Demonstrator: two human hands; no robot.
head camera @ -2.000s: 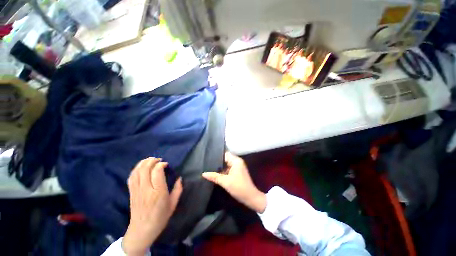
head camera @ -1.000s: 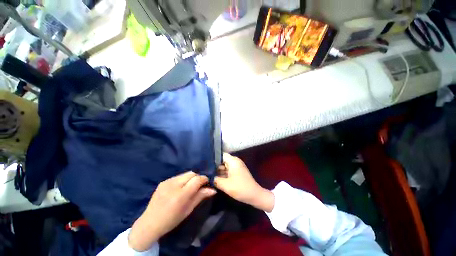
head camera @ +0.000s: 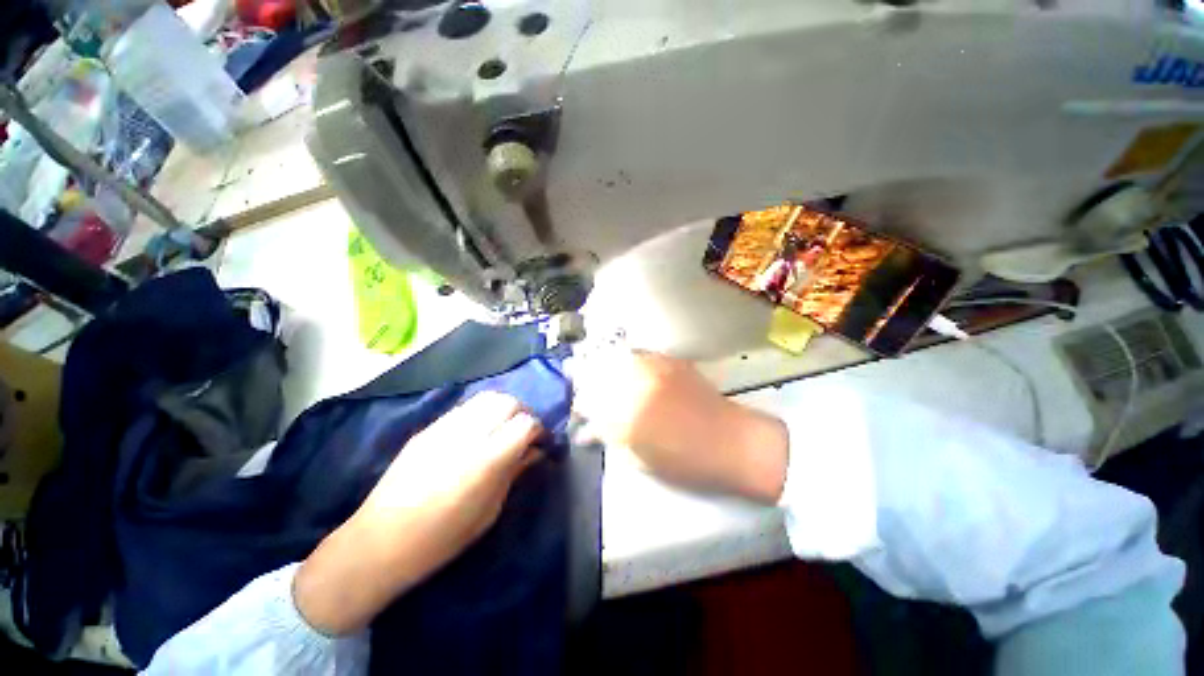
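Note:
The navy garment (head camera: pixel 343 456) lies on the white table left of the needle and hangs over its front edge. A grey strip (head camera: pixel 582 528) runs down its right edge. My left hand (head camera: pixel 429 502) rests on the garment with fingers bent, pinching the cloth near the needle. My right hand (head camera: pixel 673 416) is blurred, at the garment's edge just right of the presser foot; its fingertips are washed out by glare, so its grip is unclear. The sewing machine head (head camera: pixel 739 119) stands above; its needle area is partly hidden by the cloth and glare.
A smartphone (head camera: pixel 835 275) showing video leans by the machine, with a yellow pad (head camera: pixel 791 330) below and a white cable (head camera: pixel 1010 363). A lime-green piece (head camera: pixel 383 297) lies left of the needle. A control panel (head camera: pixel 1146 357) and black scissors (head camera: pixel 1172 271) are at right. A clear plastic container (head camera: pixel 172 79) stands back left.
Both hands have moved from the table's front edge up to the needle area, with the garment's edge under them. The view has shifted, showing more of the machine head.

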